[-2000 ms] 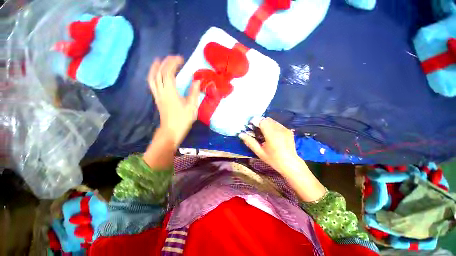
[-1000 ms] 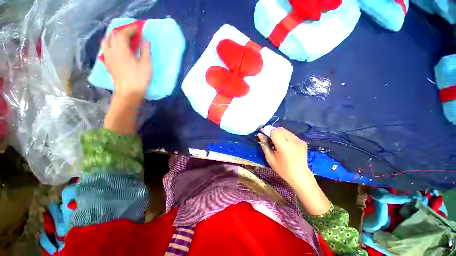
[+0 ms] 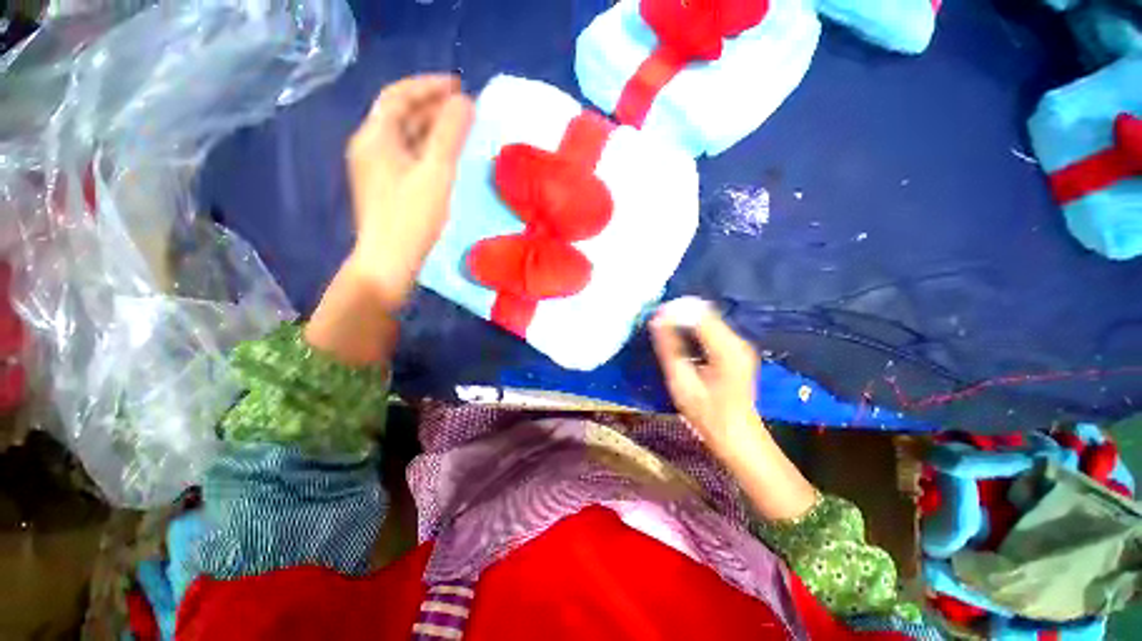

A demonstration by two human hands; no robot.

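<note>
A plush gift box (image 3: 639, 238), pale blue looking white under glare, lies on the dark blue table cover in front of me, its red bow (image 3: 545, 225) facing up. My left hand (image 3: 407, 182) is blurred, raised at the toy's upper left side, fingers curled; whether it touches the toy or holds anything is unclear. My right hand (image 3: 705, 363) is just off the toy's lower right corner, thumb and fingertips pinched, with a white wrap (image 3: 683, 311) on a finger. Any needle or thread in it is too fine to see.
Another plush gift box (image 3: 751, 82) touches the first at the top. More toys lie at the upper right (image 3: 1102, 157). A crumpled clear plastic bag (image 3: 113, 276) is at left. Red thread (image 3: 1002, 382) runs along the near right edge. A box of toys (image 3: 958, 501) with olive-grey cloth (image 3: 1077, 538) is lower right.
The plush toy that was under my left hand at the upper left is gone from view. My left hand has moved right, back beside the middle toy. My right hand stays near the same corner.
</note>
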